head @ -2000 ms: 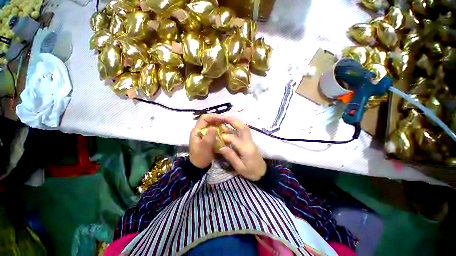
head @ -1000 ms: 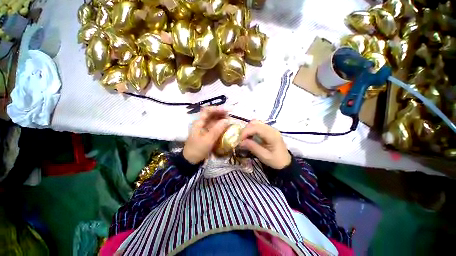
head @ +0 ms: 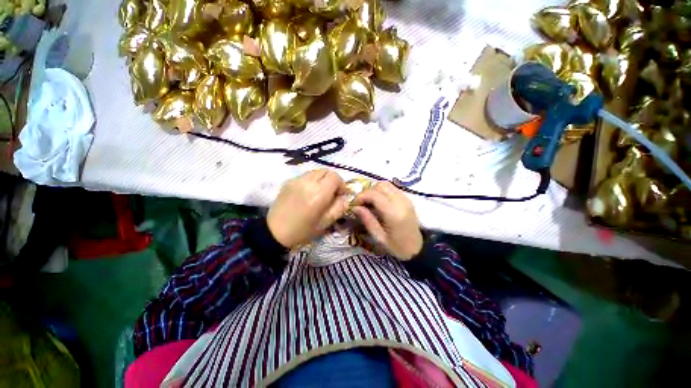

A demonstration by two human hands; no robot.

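Observation:
A shiny gold ornament (head: 358, 187) is held between my two hands above my apron, at the table's front edge. My left hand (head: 307, 206) grips its left side with bent fingers. My right hand (head: 392, 218) pinches it from the right with thumb and fingers. My fingers hide most of the piece. Some loose gold foil shows under my hands at the lap.
Gold ornaments (head: 312, 64) are piled at the table's back. Black snips (head: 318, 150) lie by a black cord (head: 470, 198). A white strip (head: 426, 144) lies right of them. A teal glue gun (head: 554, 125) rests in a holder (head: 505, 106). White cloth (head: 54, 129) lies left.
My hands have closed around the gold piece, which showed more fully a second ago and is now mostly covered. My left hand has turned, its back now facing up.

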